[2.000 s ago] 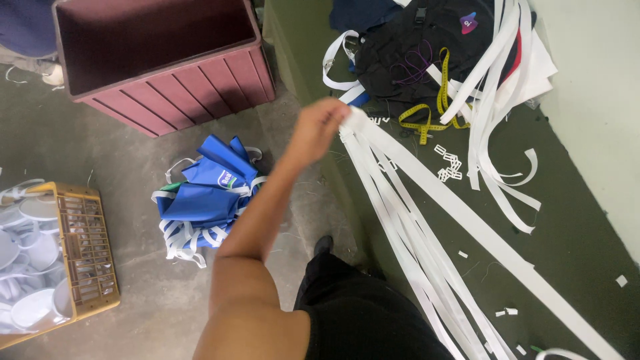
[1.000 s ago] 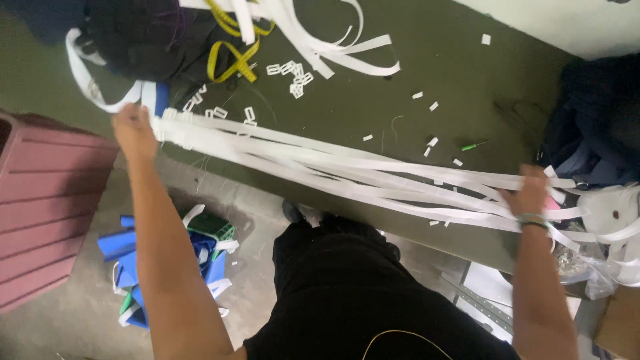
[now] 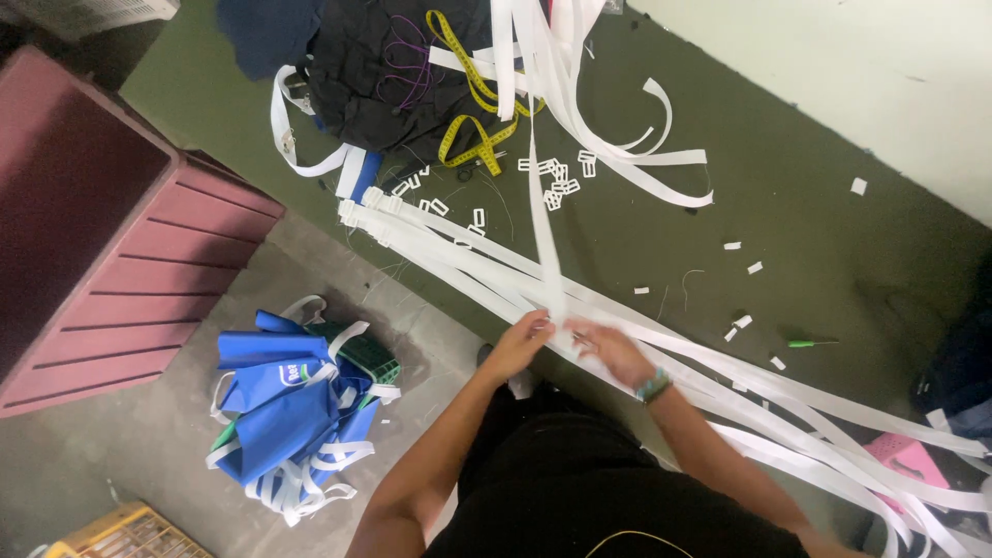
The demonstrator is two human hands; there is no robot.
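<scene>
My left hand [image 3: 528, 338] pinches the lower end of a white webbing strap [image 3: 545, 240], which runs up to a pile of loose straps [image 3: 597, 147]. Close on its right, my right hand [image 3: 612, 353] has its fingers bent near the same end; blur hides whether it holds anything. Under both hands a bundle of long white straps [image 3: 465, 271] lies along the table's front edge, with white slider buckles [image 3: 372, 203] at its left end. Loose white slider buckles [image 3: 559, 184] lie above the bundle. A yellow tape measure [image 3: 473, 147] curls beside black fabric [image 3: 349, 93].
A pink plastic crate [image 3: 155, 287] stands at the left. Blue bags with white straps [image 3: 287, 403] lie on the floor near a yellow crate [image 3: 132, 535]. A green-handled tool [image 3: 802, 343], white scraps [image 3: 756, 268] and a pink basket [image 3: 907, 459] are on the table's right side.
Both hands, wide apart on the strap bundle one second ago, have come together near its middle. My left hand has left the buckle end and now has a single strap. The view has shifted.
</scene>
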